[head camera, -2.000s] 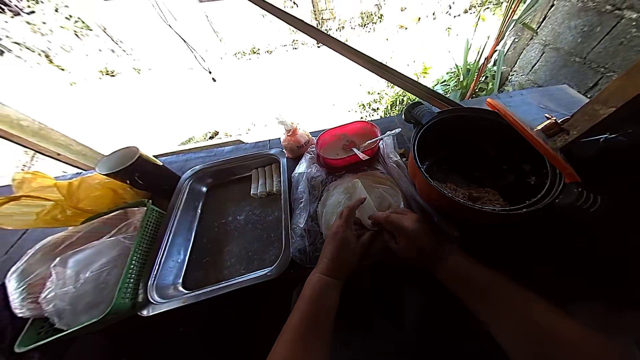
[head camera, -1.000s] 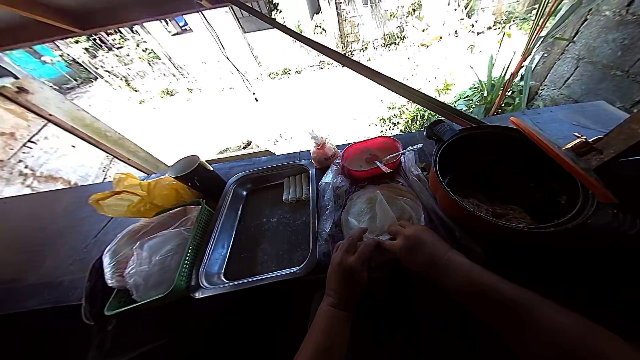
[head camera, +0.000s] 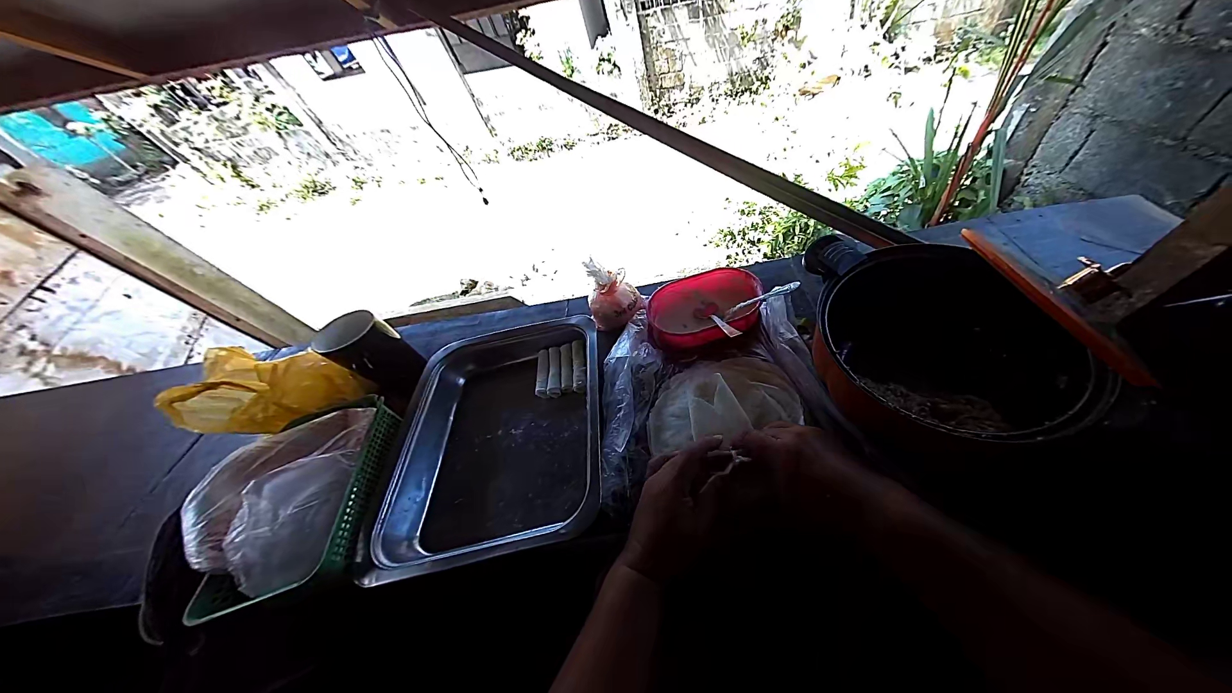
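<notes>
My left hand (head camera: 679, 505) and my right hand (head camera: 794, 472) meet at the near edge of a round stack of thin pale wrappers (head camera: 674, 414). Between their fingers is a thin wrapper (head camera: 720, 416) with a pointed upper end lying over the stack; its lower part is in shadow. Clear plastic (head camera: 628, 375) lies around the stack. Behind it stands a red plastic container (head camera: 681, 310) with a pale mixture and a spoon (head camera: 760, 300). Several slim white rolls (head camera: 561, 371) lie side by side in the far right corner of a steel tray (head camera: 409, 462).
A large pot (head camera: 835, 371) with shredded filling stands at right, an orange-edged lid (head camera: 1059, 308) leaning on it. Left are a green basket (head camera: 361, 491) holding plastic bags (head camera: 289, 510), a yellow bag (head camera: 260, 390) and a dark cylinder (head camera: 361, 346). A small tied bag (head camera: 613, 303) sits behind the tray.
Both hands have moved nearer to me, from over the stack to its near edge, and more of the stack shows. The view has shifted.
</notes>
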